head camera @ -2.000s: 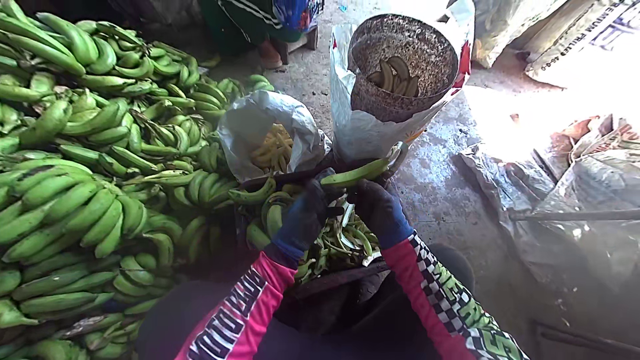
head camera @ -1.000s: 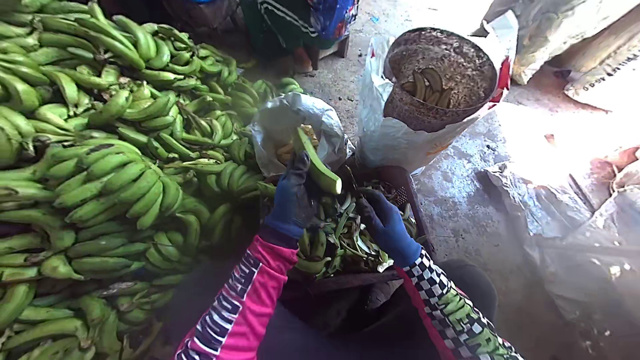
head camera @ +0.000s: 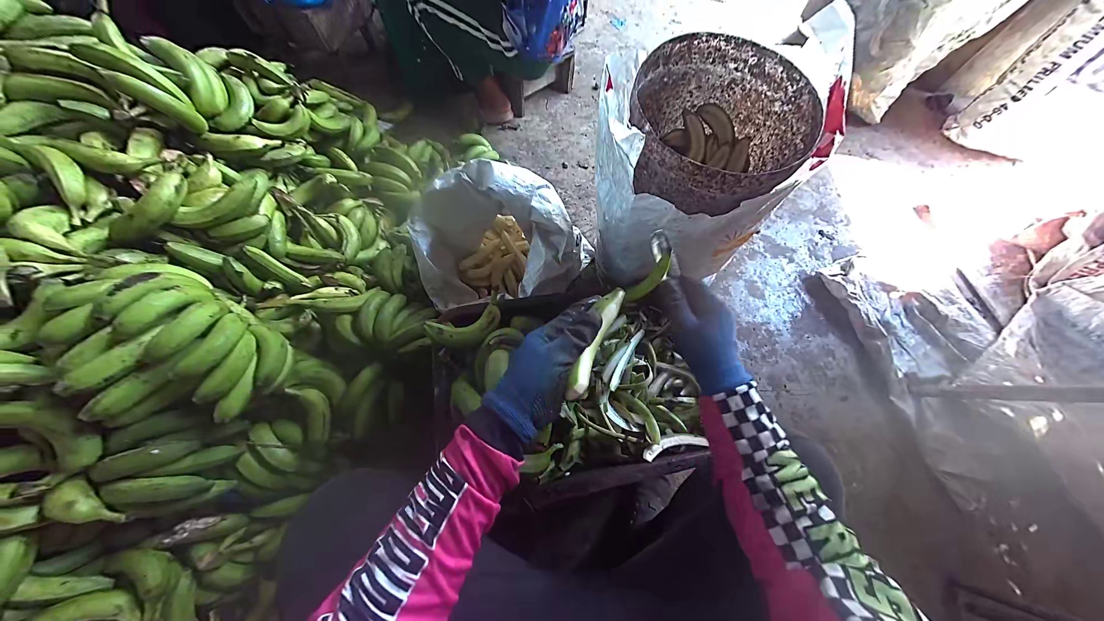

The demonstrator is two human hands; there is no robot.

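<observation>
My left hand (head camera: 548, 366), in a blue glove with a dark palm, grips a partly peeled green plantain (head camera: 595, 345), its pale flesh showing. Just right of it, my right hand (head camera: 703, 332), also gloved, closes around a small metal-bladed tool (head camera: 661, 245), its handle hidden by the fingers. A curved strip of green peel (head camera: 650, 278) lies against the blade, near the plantain's upper end. Below both hands is a dark crate (head camera: 604, 483) with green peels (head camera: 642, 405) and several unpeeled plantains (head camera: 496, 362) at its left side.
A large heap of green plantains (head camera: 190, 336) fills the left. Beyond the crate stand a white sack of peeled plantains (head camera: 435, 259) and a rusty metal drum (head camera: 733, 65) in a white bag, with several plantains inside. Another person's foot (head camera: 494, 102) and plastic sheeting (head camera: 992, 345) are also in view.
The plantain, raised upright in my left hand one second ago, is now lower, slanting over the crate. My right hand has moved up beside its upper end, and a peel strip hangs there.
</observation>
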